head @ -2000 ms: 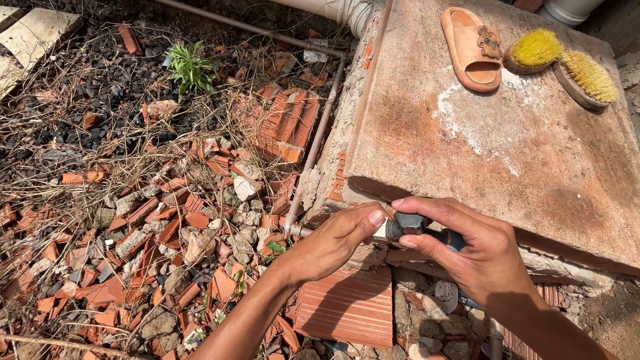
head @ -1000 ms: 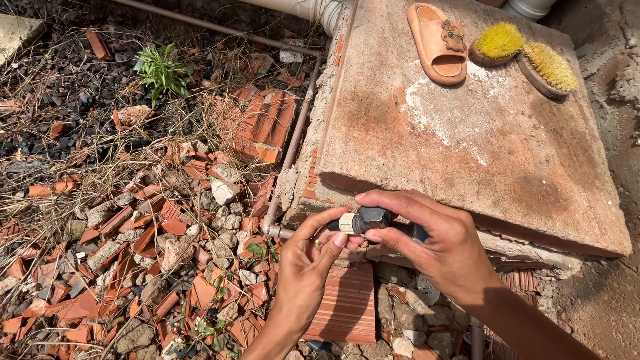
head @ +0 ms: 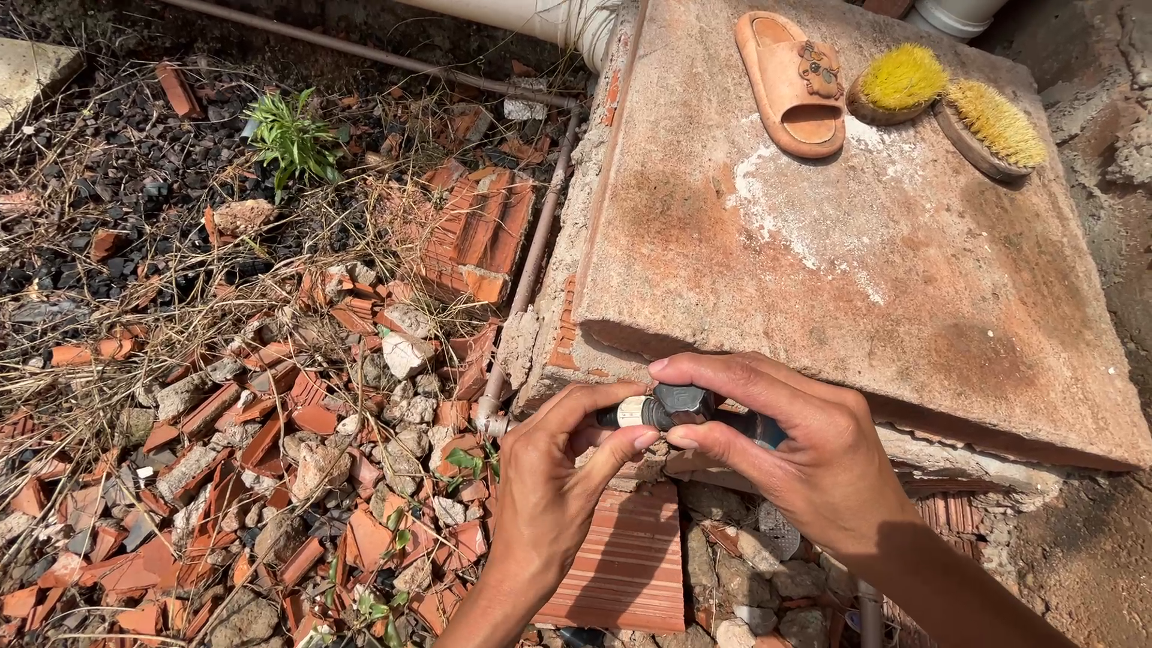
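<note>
A small fitting is held between my two hands, just off the near edge of a concrete slab point(head: 864, 270). My left hand point(head: 576, 450) pinches its white-banded end point(head: 634, 411) between thumb and fingers. The thumb and index finger of my right hand point(head: 796, 441) grip the black angular plastic body point(head: 682, 404). A dark part with some blue runs back under my right fingers, mostly hidden. What kind of fitting it is, I cannot tell for sure.
On the slab lie a tan slide sandal point(head: 796, 85) and two yellow-bristled brushes point(head: 900, 79). Broken brick rubble point(head: 297, 432) covers the ground to the left. A thin pipe point(head: 540, 243) runs along the slab's left side, near a hollow clay brick point(head: 621, 558).
Two seconds ago my left hand's fingers pointed to the right beside the fitting; now they curl around its white-banded end. My right hand keeps its grip on the black body.
</note>
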